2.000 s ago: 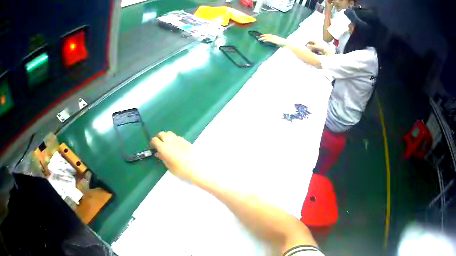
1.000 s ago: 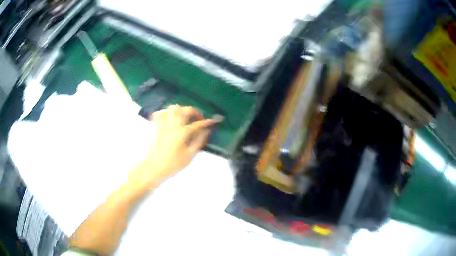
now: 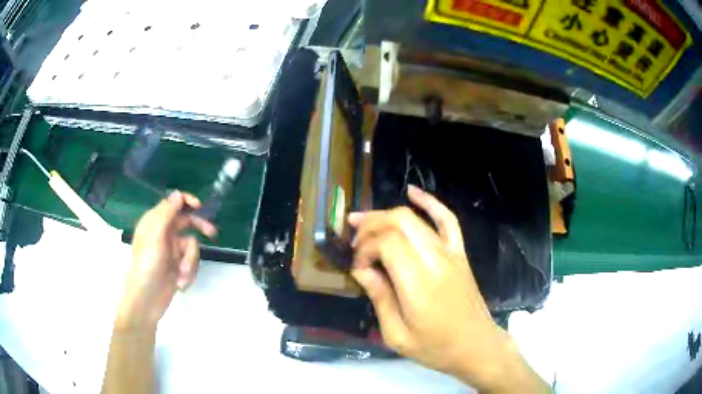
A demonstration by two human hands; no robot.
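A phone frame stands on its long edge in the amber press fixture, left of the black press bed. A green strip shows near its lower end. My right hand is at the frame's near end, its curled fingertips against the frame's right side; they hide part of this end. My left hand is left of the press above the bench edge. A small dark component with a shiny end is at its fingertips and appears pinched; the contact is blurred.
A white blister tray lies behind my left hand. A pen tool is at the far left. The hot press's pale block and yellow warning label overhang the bed. An orange-brown block stands right of it.
The view has swung from the belt at the right back to the press. My right hand, earlier at a frame on the belt, is now at the fixture. My left hand has drawn back with the component.
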